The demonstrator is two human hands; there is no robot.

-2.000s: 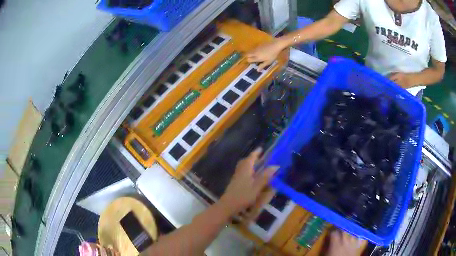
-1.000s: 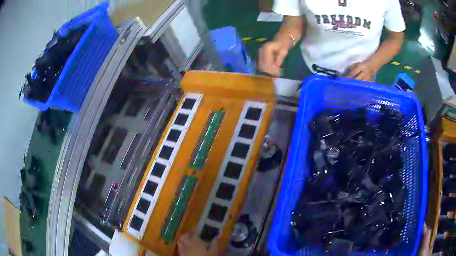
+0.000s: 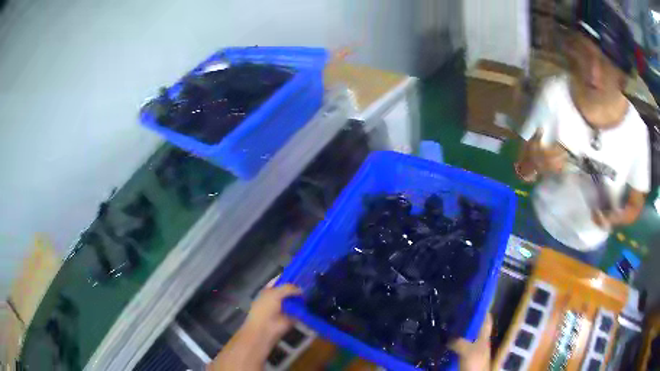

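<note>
A deep blue basket (image 3: 499, 239) heaped with black adapters (image 3: 405, 261) is in front of me, tilted in the view. My left hand (image 3: 268, 311) grips its near left corner. My right hand (image 3: 474, 351) is at its near right side, cut off by the picture's lower edge, with fingers over the rim. Part of an orange tray (image 3: 326, 355) shows under the basket; the basket hides the rest. Another orange tray (image 3: 579, 279) with white socket rows lies to the right.
A second blue basket (image 3: 282, 123) of adapters sits at the back left by the green belt (image 3: 79, 282), which bears loose adapters. Metal rails (image 3: 181, 253) run alongside. A person in a white shirt (image 3: 572, 123) stands at the right. A cardboard box (image 3: 492, 98) is behind.
The near basket has moved left, off the right side and over the line, with both my hands on it. The orange tray with empty sockets now shows to its right. The view has shifted.
</note>
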